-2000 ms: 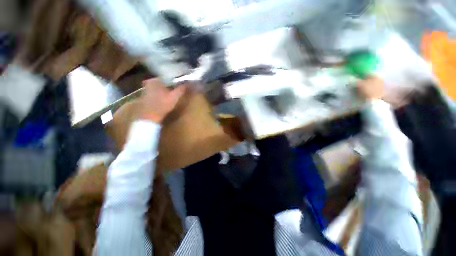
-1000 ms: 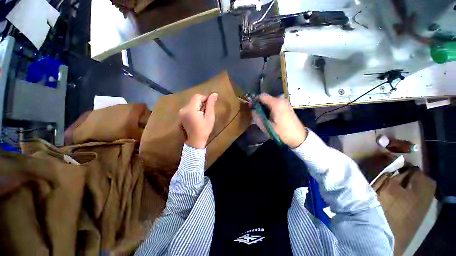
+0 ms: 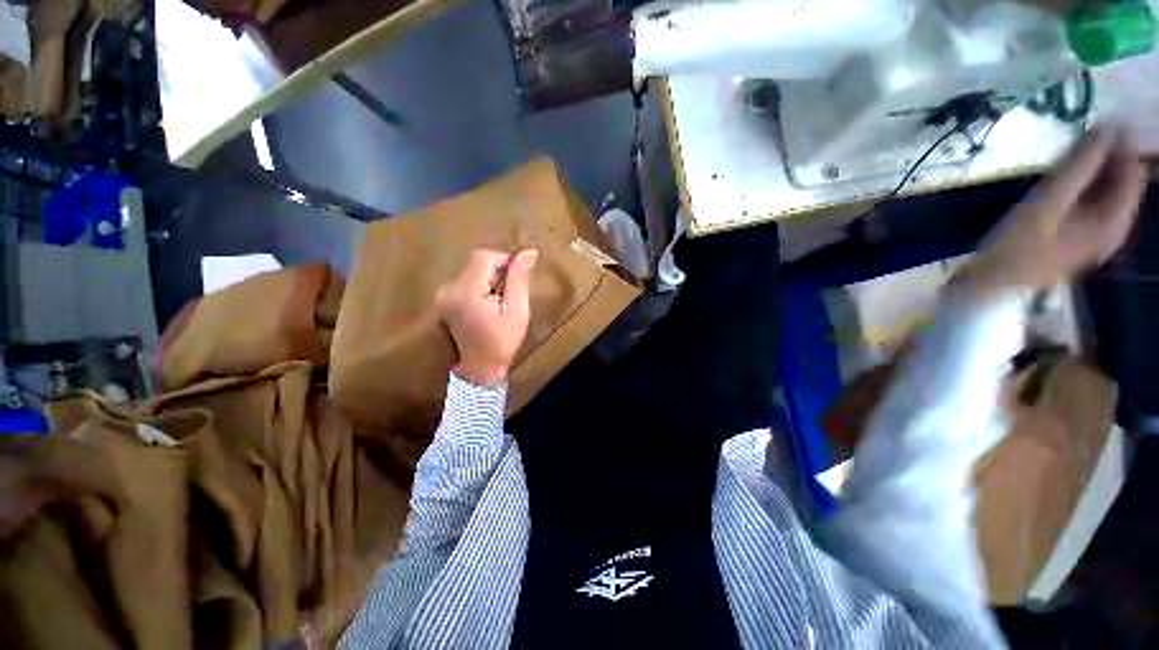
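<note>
A brown bag body (image 3: 420,273) lies tilted in front of me, its near right corner folded open, with a dark line along its seam. My left hand (image 3: 489,315) is closed on top of it; the curled fingers hide the exact grip. My right hand (image 3: 1080,210) is blurred, raised at the right by the machine table (image 3: 712,191), and looks empty with its fingers apart. A dark loop, perhaps the snips (image 3: 1074,97), lies on the table just beyond it, below a green spool (image 3: 1112,32).
A heap of brown bag bodies (image 3: 254,495) is at my left. A wooden-edged table (image 3: 318,66) stands ahead left. Brown panels (image 3: 1049,470) and white sheets are in a bin at right. A blue item (image 3: 89,210) is at far left. A black cable (image 3: 909,172) hangs over the machine table edge.
My right hand has left the bag body and moved far right; the green-handled tool is no longer seen in it. My left hand and the bag body shift slightly left in view.
</note>
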